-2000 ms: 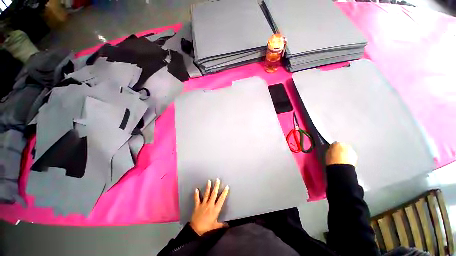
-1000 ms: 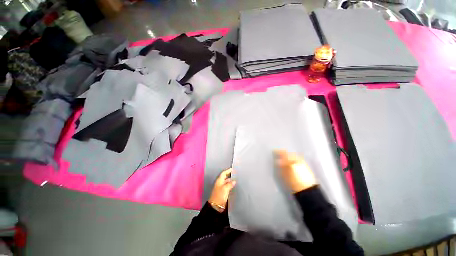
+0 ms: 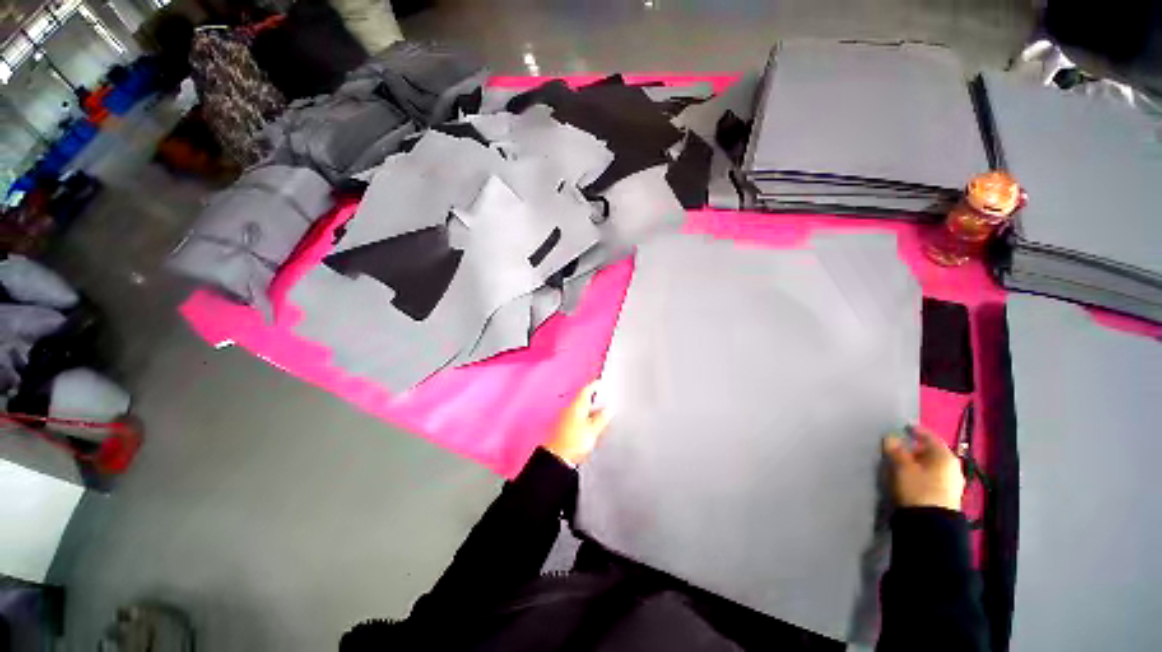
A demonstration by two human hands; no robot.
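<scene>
A large grey cut panel (image 3: 752, 408) lies in front of me over the pink table cover (image 3: 446, 414). My left hand (image 3: 584, 427) is at its left edge, fingers on the edge. My right hand (image 3: 924, 469) is at its right edge, fingers curled onto it. The black phone (image 3: 946, 345) lies just right of the panel. The scissors (image 3: 968, 446) are beside my right hand, partly hidden. Another grey panel (image 3: 1090, 471) lies at the right, cut off by the picture's edge.
Grey and black scraps (image 3: 510, 217) lie in a heap at the left. Thick panel stacks (image 3: 867, 121) stand at the far side, with a second stack (image 3: 1083, 166) to the right. An orange bottle (image 3: 979, 219) stands between them. Grey bundles (image 3: 255, 223) lie at the far left.
The view has turned left. My right hand has moved from over the panel's surface to its right edge. The lifted panel now lies flatter, and the phone shows again.
</scene>
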